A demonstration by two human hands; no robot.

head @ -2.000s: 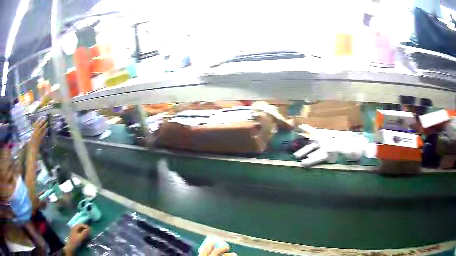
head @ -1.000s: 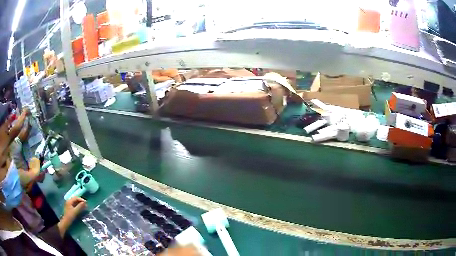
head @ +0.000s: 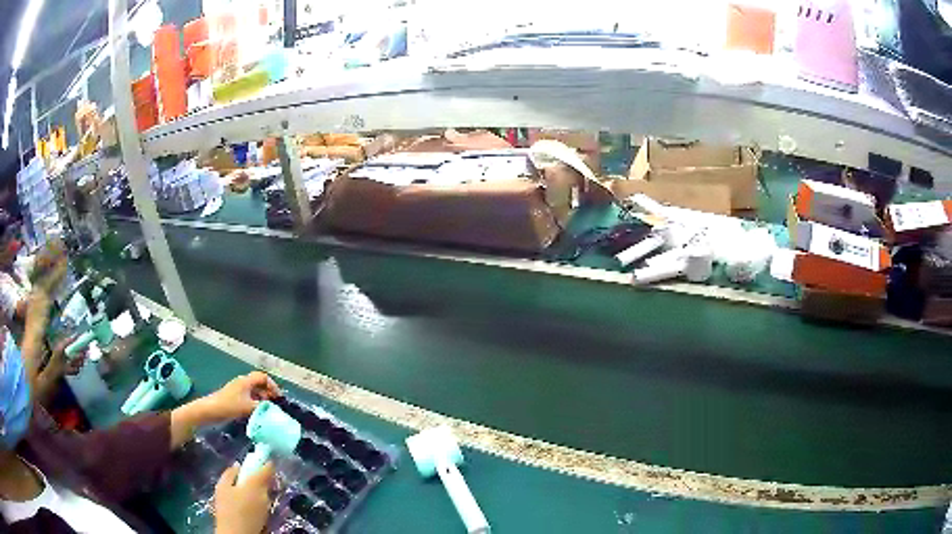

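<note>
Neither of my own hands can be made out. At the lower left, a masked neighbour in a dark sleeve reaches one hand [head: 248,390] to the far edge of the clear parts tray [head: 382,465], which holds rows of round black parts [head: 338,471]. A second hand [head: 244,503], cut off by the bottom edge and seemingly the same person's, grips the handle of a mint-green device [head: 274,428] upright over the tray. Another pale mint device [head: 436,453] lies right of the tray, its handle towards the bottom edge.
Mint-green bodies [head: 159,384] stand or lie left of the tray. A worn pale rail [head: 543,461] separates the bench from the dark green belt [head: 585,365]. Across it are a brown carton [head: 438,214], white parts [head: 668,259] and orange-white boxes [head: 843,256], under a metal shelf [head: 501,102].
The neighbour's hand has moved right onto the tray's far edge. The blurred hand at the tray's near right is gone from there; a hand holding a mint device now shows further left.
</note>
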